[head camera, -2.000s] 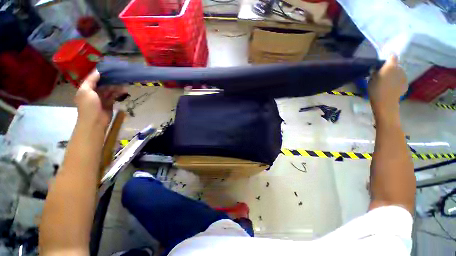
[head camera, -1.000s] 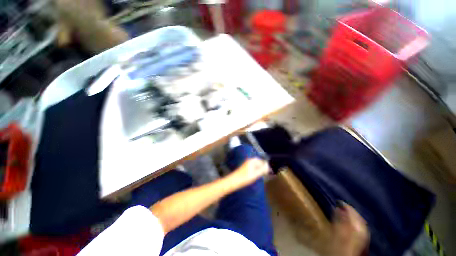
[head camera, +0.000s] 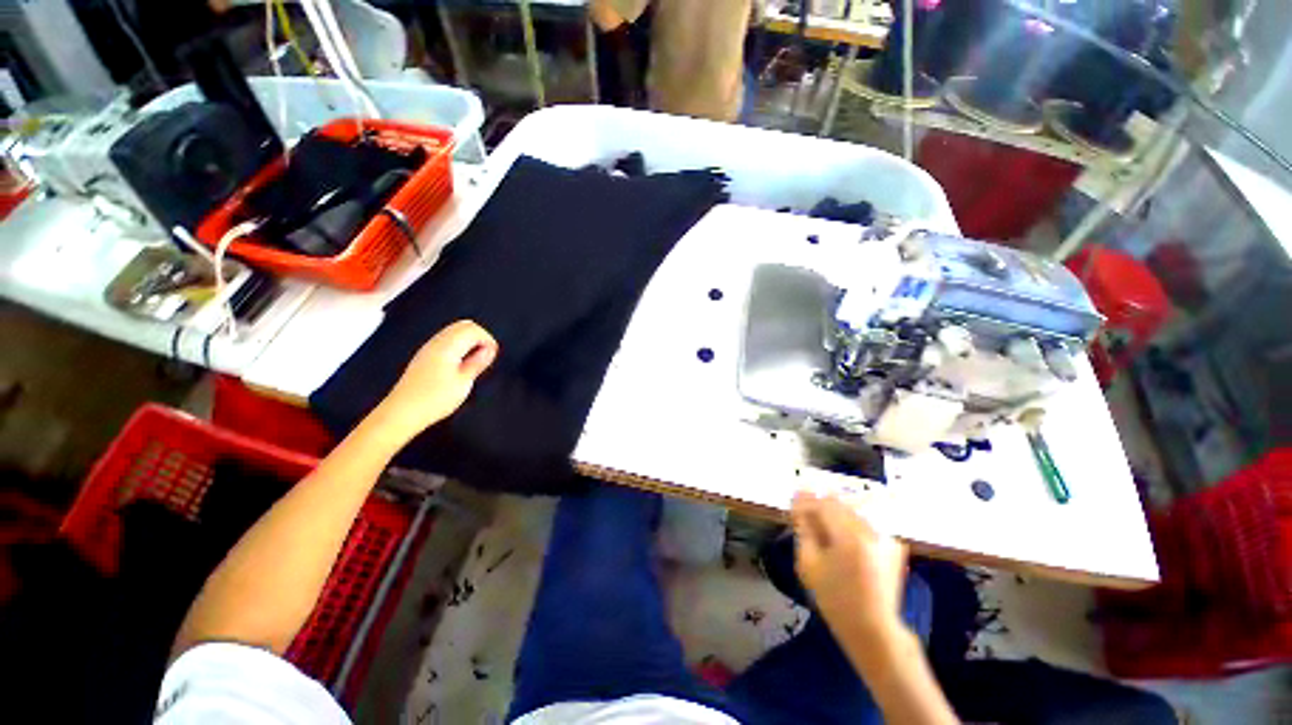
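Note:
A stack of black cut panels (head camera: 546, 269) lies flat on the table left of the overlock machine (head camera: 964, 326). My left hand (head camera: 444, 375) is over the left front part of the stack, fingers curled; whether they pinch cloth is hidden. My right hand (head camera: 846, 560) is at the table's front edge, just below the machine. It is slightly blurred, and I cannot tell whether it holds anything small. The pale cloth plate (head camera: 786, 340) is left of the needle area, with no panel on it.
A green-handled tool (head camera: 1049, 465) and a black disc (head camera: 982, 490) lie right of the machine's front. An orange-red basket (head camera: 340, 206) with black items stands at left. A white tub (head camera: 836, 163) is behind the table. A red crate (head camera: 156, 439) is at lower left.
The view has turned from the covered box to the machine table. The panel stretched between both hands earlier is no longer held out. My left hand has moved to the stack, my right to the table edge.

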